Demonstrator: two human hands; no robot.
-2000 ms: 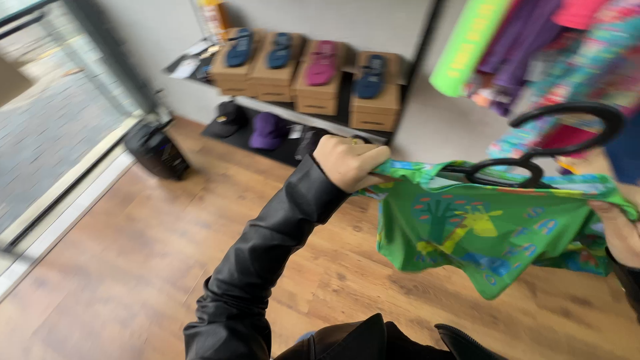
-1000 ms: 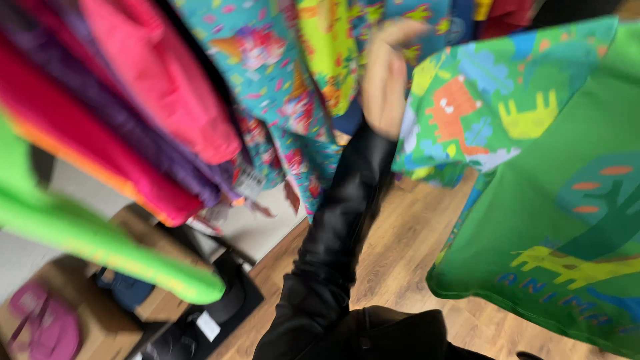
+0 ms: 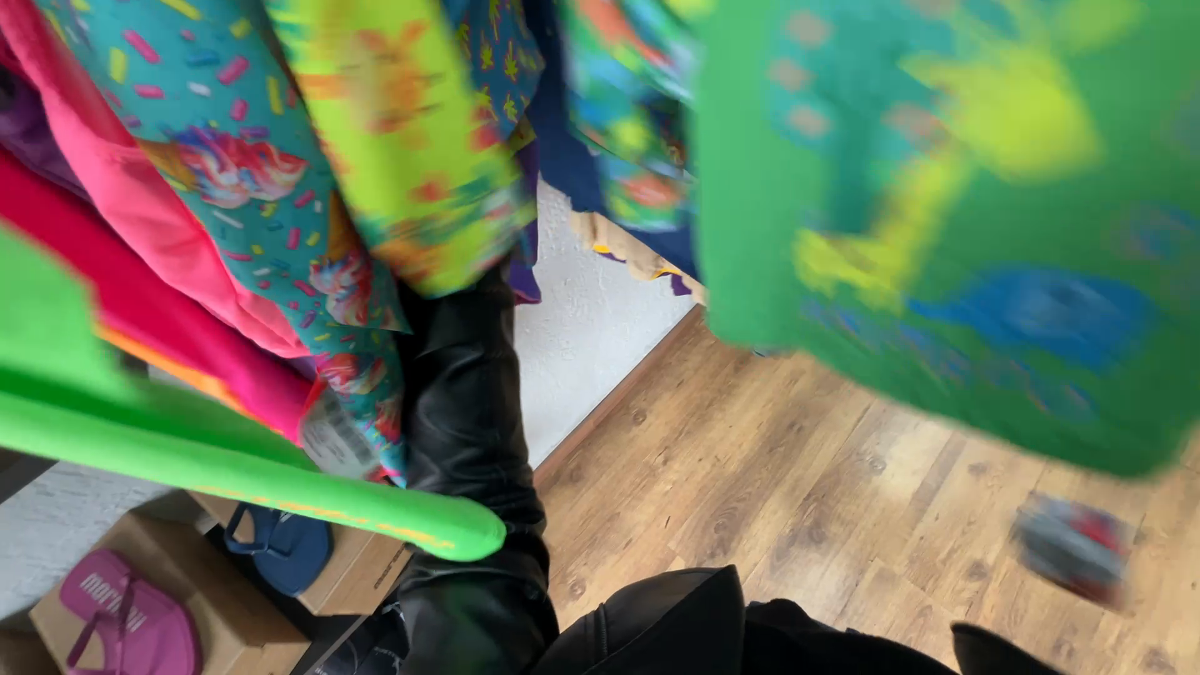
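The green children's top with a giraffe print (image 3: 937,234) hangs at the right, blurred and close to the camera. My left arm, in a black leather-look sleeve, reaches up among the hanging clothes; its hand is hidden behind a yellow-green printed garment (image 3: 403,141). Beside that garment hangs a teal one with sprinkle and ice-cream prints (image 3: 216,141). Further right, a dark blue garment (image 3: 572,141) hangs next to the green top. My right hand is out of view, and the top's hanger does not show.
A bright green garment (image 3: 234,469) juts across the lower left. Below it, a pink flip-flop (image 3: 131,609) and a blue flip-flop (image 3: 281,548) rest on cardboard boxes. Pink and red garments hang at upper left. A blurred grey and red object (image 3: 1069,548) is on the wooden floor (image 3: 750,469).
The view has swung toward the hanging clothes. My left hand, on the green top's left end two seconds ago, came off it and has gone in behind the hanging garments.
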